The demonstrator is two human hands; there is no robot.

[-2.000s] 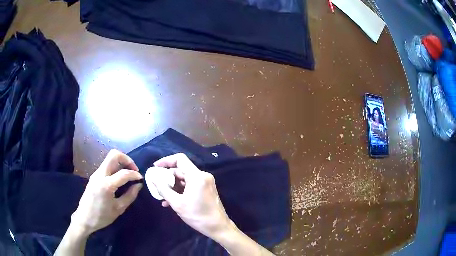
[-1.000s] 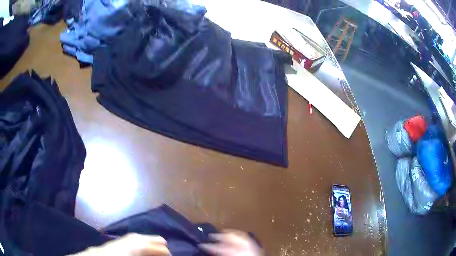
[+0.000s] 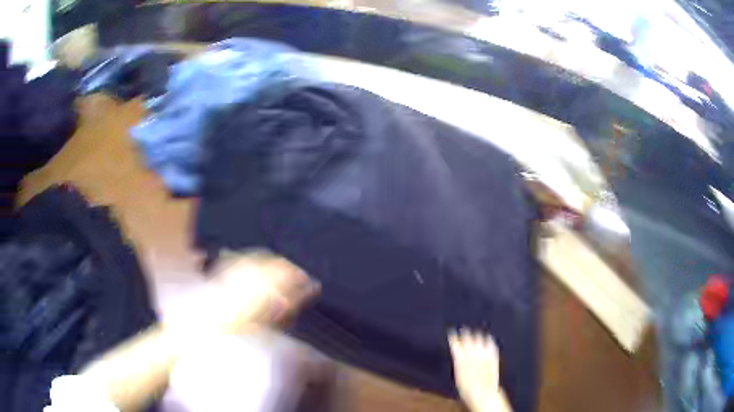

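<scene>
The view is blurred. A dark garment stack [image 3: 362, 257] lies across the middle of the table, matt and almost black, with a crumpled, slightly shinier part at its far left and a tiny pale mark on the near part. My left hand [image 3: 261, 291] is strongly blurred at the stack's near left edge; whether its fingers grip cloth cannot be told. My right hand [image 3: 475, 360] lies with fingers extended on the cloth near its front right edge, holding nothing visible. No chalk can be made out.
A dark garment heap [image 3: 60, 282] lies at the left. Blue garments [image 3: 181, 121] are behind the stack. A pale strip [image 3: 599, 290] lies at the right table edge. Bright glare [image 3: 229, 374] covers the near table. Bags [image 3: 716, 322] stand beyond the right edge.
The view has tilted up and the phone is out of it. Both hands have moved forward to the stack. The small dark garment that was under them no longer shows at the near edge.
</scene>
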